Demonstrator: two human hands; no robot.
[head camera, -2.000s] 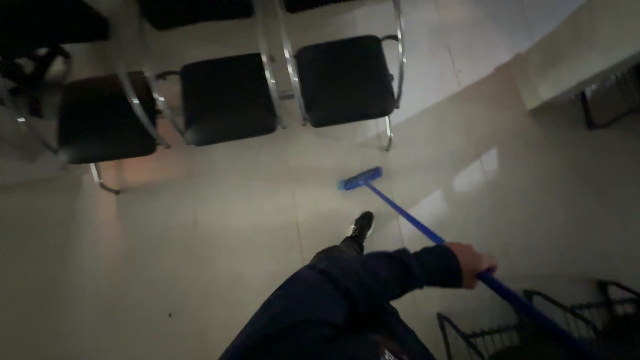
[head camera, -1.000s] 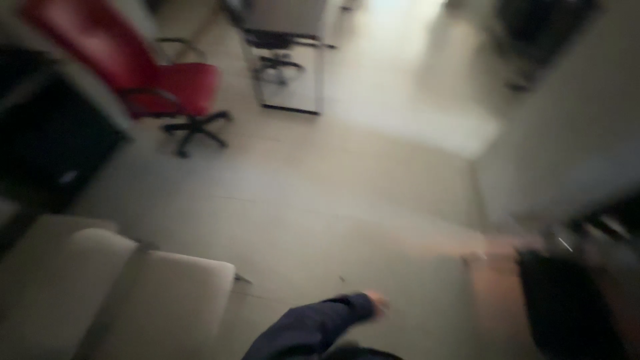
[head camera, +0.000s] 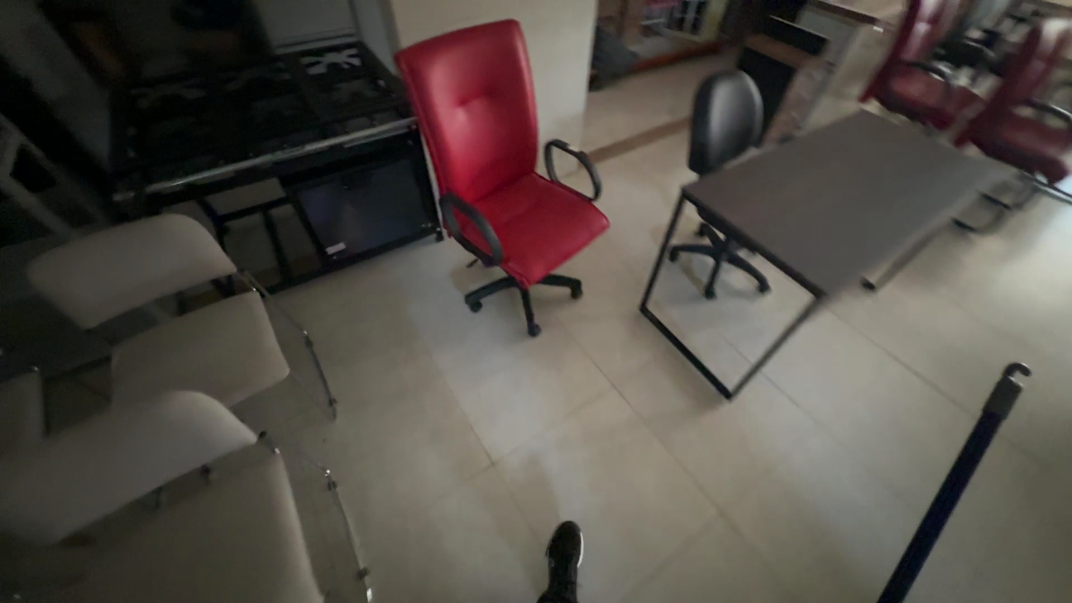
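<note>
Neither my left hand nor my right hand shows in the head view. A dark blue pole (head camera: 955, 494) with a hook-like end rises from the lower right edge; its lower part is out of frame, so what holds it is hidden. My black shoe (head camera: 565, 548) is on the pale tiled floor (head camera: 586, 435) at the bottom centre. Ahead, a red swivel chair (head camera: 536, 218) with black armrests faces to the right. Beside it stands a grey-topped desk (head camera: 837, 193) on a black metal frame.
Pale padded chairs (head camera: 201, 343) with chrome frames line the left side. Behind them is a black gas stove (head camera: 268, 109) with several burners. A black swivel chair (head camera: 727, 121) stands behind the desk, and more red chairs (head camera: 1005, 126) are at the upper right.
The view has swung strongly from the black chairs to the red chair and desk. A hand on the blue pole two seconds ago, and a hand seen one second ago, are now out of view.
</note>
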